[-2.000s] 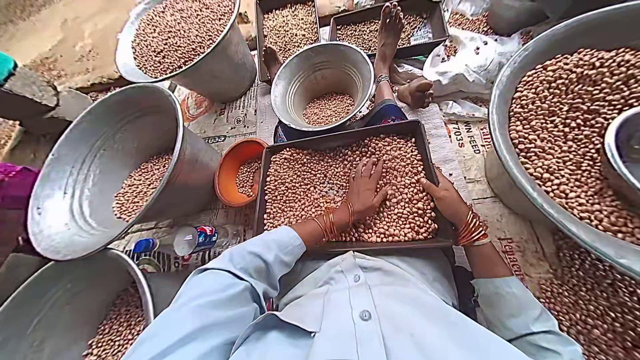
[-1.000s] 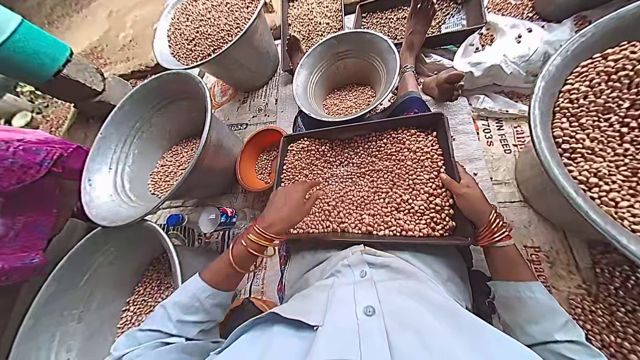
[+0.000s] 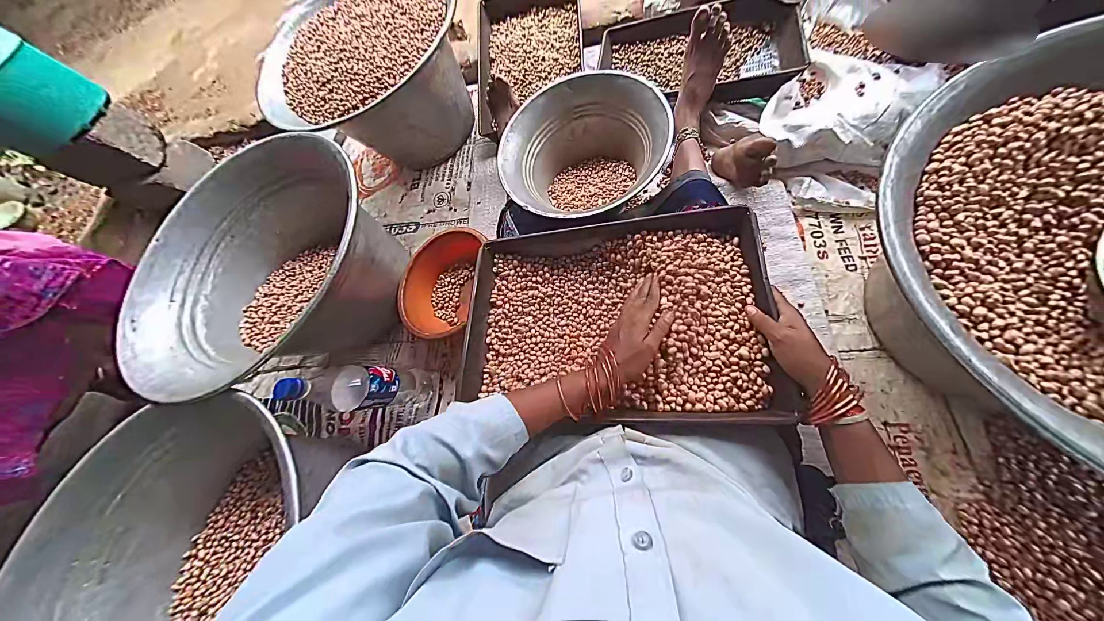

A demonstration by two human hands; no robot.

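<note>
A dark rectangular metal tray (image 3: 614, 226) rests on my lap, spread with reddish-brown nuts or seeds (image 3: 552, 319). My left hand (image 3: 640, 332) lies palm down on them near the middle, fingers slightly spread, holding nothing that I can see. They are heaped more thickly to its right. At the tray's right edge, my right hand (image 3: 789, 341) grips the rim, its fingers partly hidden. Beyond the tray, between the legs, stands a metal bucket (image 3: 604, 112) with some of the same nuts or seeds at its bottom. An orange plastic bowl (image 3: 423, 289) touches or nearly touches the tray's left side.
Large metal tubs stand at left (image 3: 172, 293), lower left (image 3: 95, 526), upper left (image 3: 440, 103) and right (image 3: 897, 250), all holding nuts or seeds. Two dark trays lie beyond my feet. Plastic bottles (image 3: 345, 388) lie at left. Another person's magenta clothing (image 3: 52, 345) shows at far left.
My left hand has moved from the tray's near left corner to its middle. The nuts or seeds, level a second ago, are now heaped on the right. My right hand stays at the right rim.
</note>
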